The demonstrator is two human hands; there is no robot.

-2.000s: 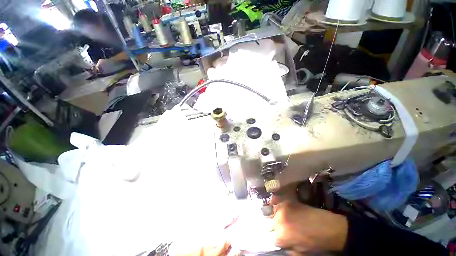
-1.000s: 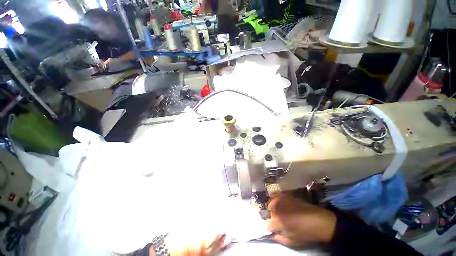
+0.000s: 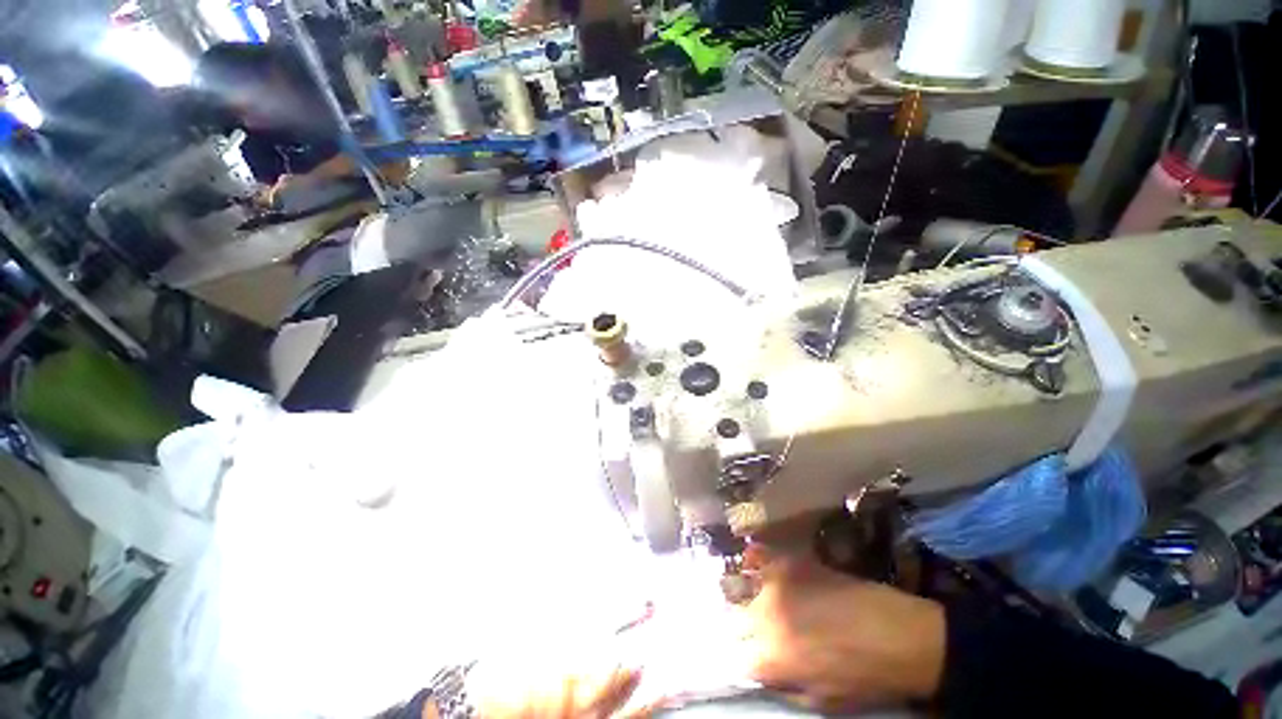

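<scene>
A large white fabric heap (image 3: pixel 380 548) lies left of and under the sewing machine head (image 3: pixel 703 421), strongly overexposed. My right hand (image 3: pixel 837 632) is just right of the needle area (image 3: pixel 738 569), its fingertips at the presser foot, pressing on the white fabric. My left hand (image 3: pixel 555 688) lies low in the picture on the fabric, partly washed out by glare and cut by the bottom edge. Its fingers point towards the right hand. Whether either hand pinches the cloth is hidden by glare.
A blue yarn bundle (image 3: pixel 1040 520) hangs under the machine arm (image 3: pixel 900 407). White thread cones (image 3: pixel 956 35) stand at the upper right. A tray of small parts (image 3: pixel 1174 576) lies at the right. A gooseneck cable (image 3: pixel 633 246) arches behind the head. A person (image 3: pixel 274 127) sits at the back left.
The view has shifted slightly, moving the machine left and up in the picture compared with one second ago. Both hands remain by the needle area, with only small movement.
</scene>
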